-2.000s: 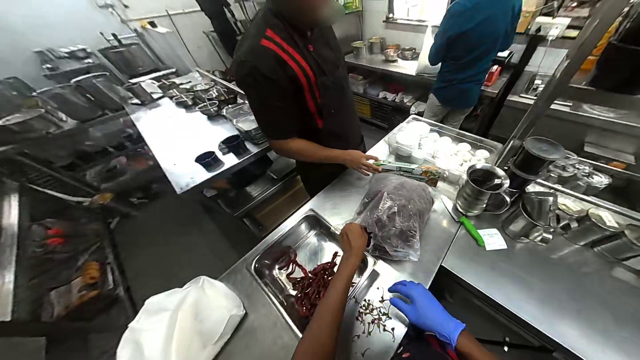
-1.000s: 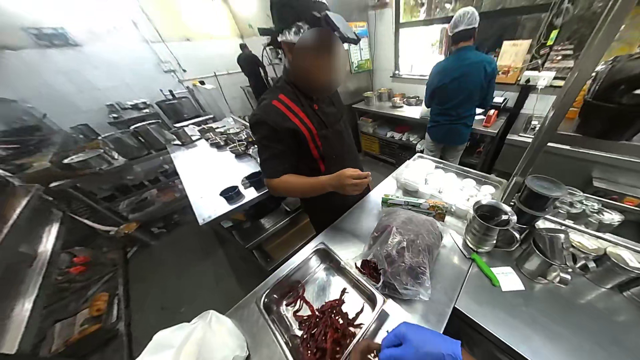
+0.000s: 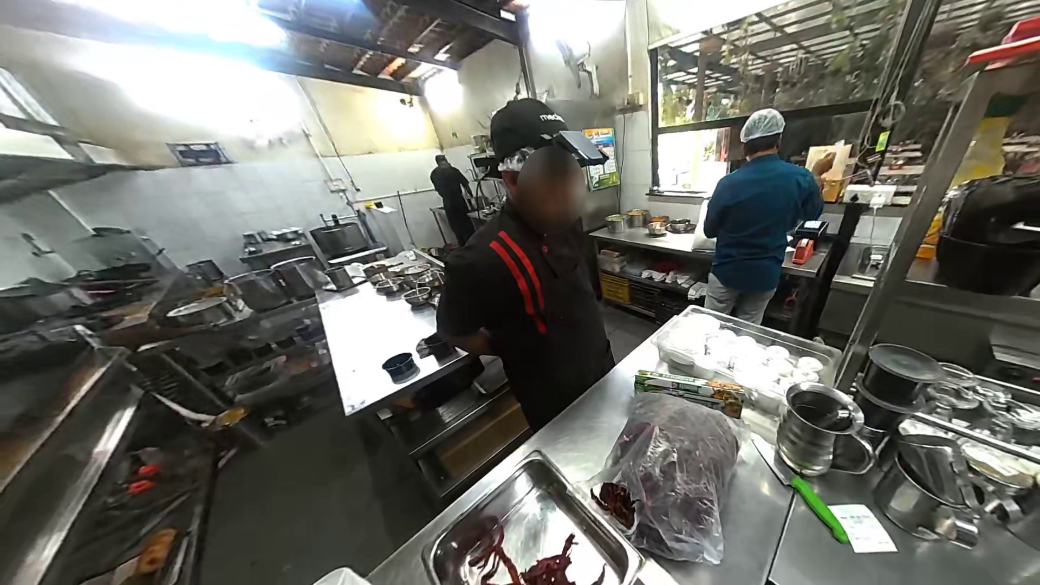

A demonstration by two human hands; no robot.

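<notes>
Neither of my hands shows in the head view now. At the bottom centre, a rectangular steel tray [image 3: 532, 508] holds dried red chillies [image 3: 552, 566], cut off by the lower edge. Just right of the tray lies a clear plastic bag [image 3: 678, 475] full of dark red contents, with some chillies [image 3: 615, 504] at its open left end. A long printed carton [image 3: 691, 392] lies behind the bag. To the bag's right rests a knife with a green handle [image 3: 819, 508], its handle beside a slip of paper [image 3: 865, 530].
A person in black [image 3: 528, 301] stands across the counter; another in blue [image 3: 751, 219] faces the window, and a third [image 3: 452, 195] is far back. A plastic tub [image 3: 747, 349] of white items, a steel jug [image 3: 816, 431] and steel pots [image 3: 926, 487] stand at the right.
The view has tilted up strongly. My blue-gloved right hand and my left hand, both seen earlier, have left the view. The person in black has drawn back the arm that reached toward the carton.
</notes>
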